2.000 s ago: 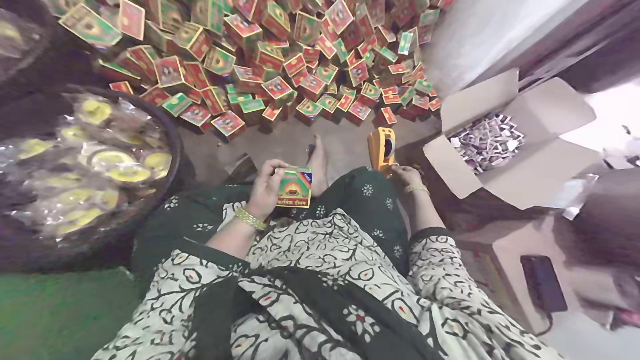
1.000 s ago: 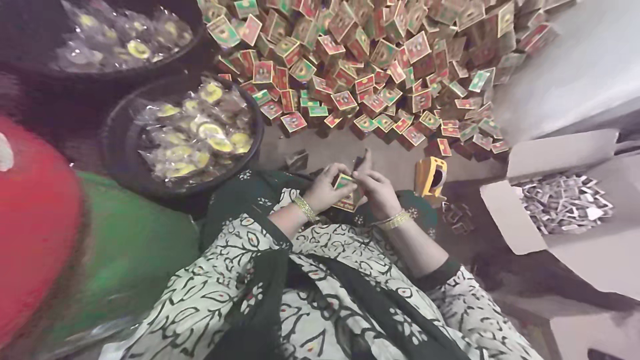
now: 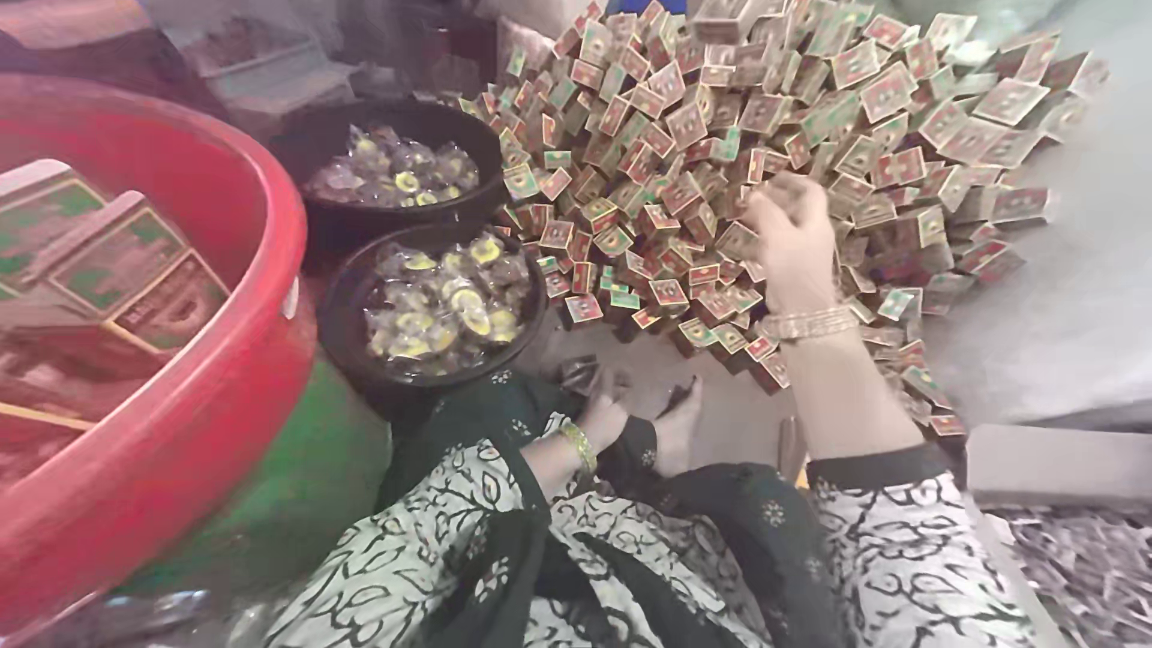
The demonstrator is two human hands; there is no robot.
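My right hand (image 3: pixel 792 229) reaches over a large heap of small printed cardboard boxes (image 3: pixel 684 193); its fingers touch or hover at the boxes, and whether they grip one cannot be told. Low over my lap is my left hand (image 3: pixel 605 409), bangle at the wrist, its fingers blurred near a small dark clear-wrapped item (image 3: pixel 576 371). I cannot tell whether it holds that item. Left of it stands a black tub (image 3: pixel 346 346) of clear plastic packets (image 3: pixel 450 301) with yellow round pieces.
A second black tub (image 3: pixel 310 193) with similar packets stands behind the first. At the left is a big red tub (image 3: pixel 292 225) holding larger printed boxes (image 3: pixel 117 261). A cardboard carton flap (image 3: pixel 1062 463) and many small pieces (image 3: pixel 1080 567) lie at the lower right.
The view has swung left. My hands, together at a small box one second ago, are apart; my right hand has moved forward to the heap, my left is low by the near tub.
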